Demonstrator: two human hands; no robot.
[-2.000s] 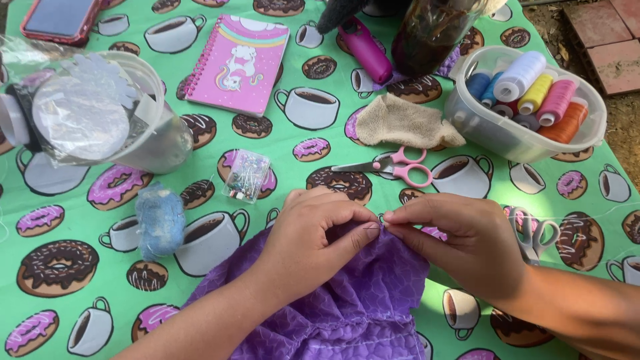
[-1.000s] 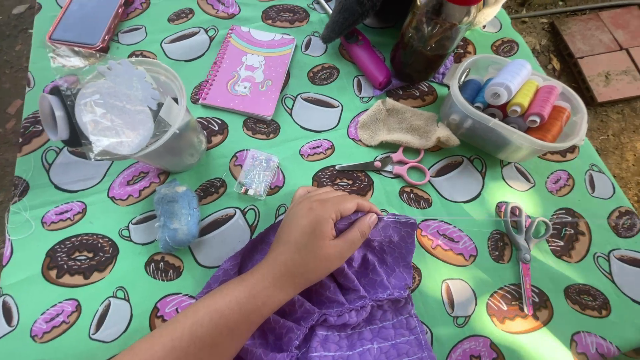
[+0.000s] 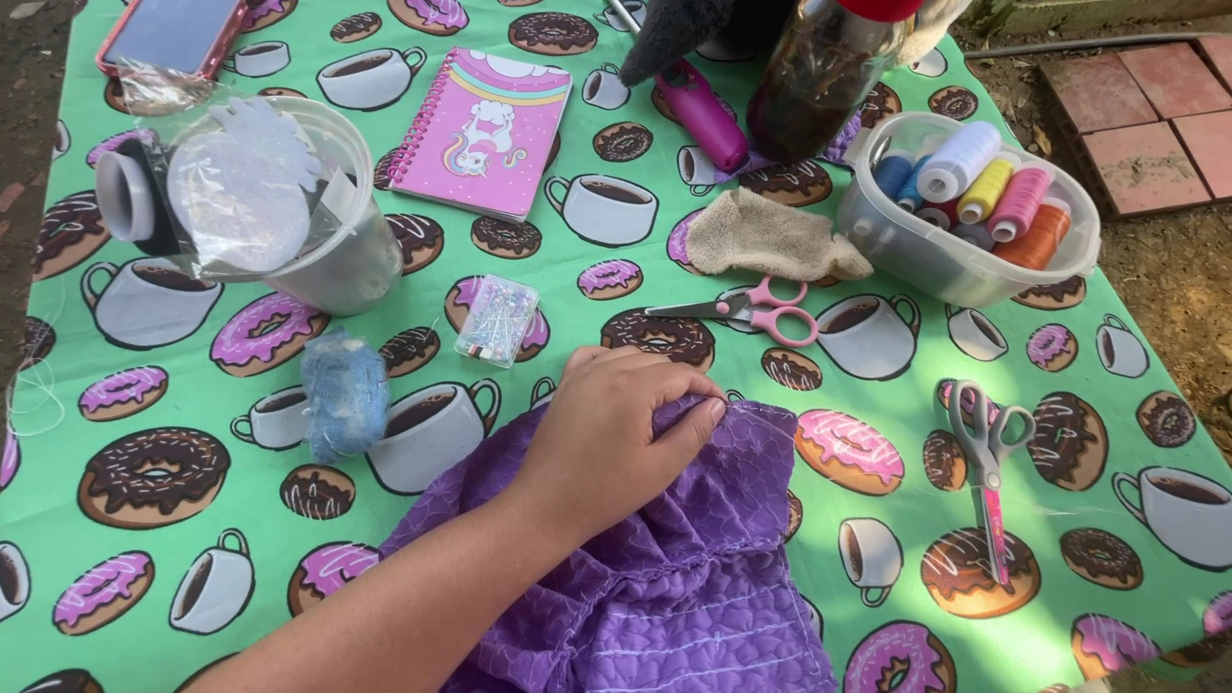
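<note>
My left hand (image 3: 626,433) pinches the top edge of a gathered purple fabric piece (image 3: 693,577) between thumb and forefinger. Pale stitching lines cross the quilted lower part of the cloth. A thin light thread runs from the pinched edge toward the right. My right hand is out of view. Pink-handled scissors (image 3: 746,310) lie just above my left hand, and grey-handled scissors (image 3: 987,457) lie to the right of the cloth. A clear box of pins (image 3: 497,320) and a blue pincushion-like bundle (image 3: 344,397) rest to the left of my hand.
A plastic tub of thread spools (image 3: 972,274) stands back right, beside a beige cloth scrap (image 3: 770,236). A jar with dark liquid (image 3: 818,82), a magenta-handled tool (image 3: 703,115) and a unicorn notebook (image 3: 481,135) are behind. A filled plastic bucket (image 3: 351,260) and a phone (image 3: 173,34) are left.
Two seconds ago both hands were together at the fabric edge. My right hand has since left the view, uncovering the grey-handled scissors and the right part of the cloth. My left hand keeps its pinch.
</note>
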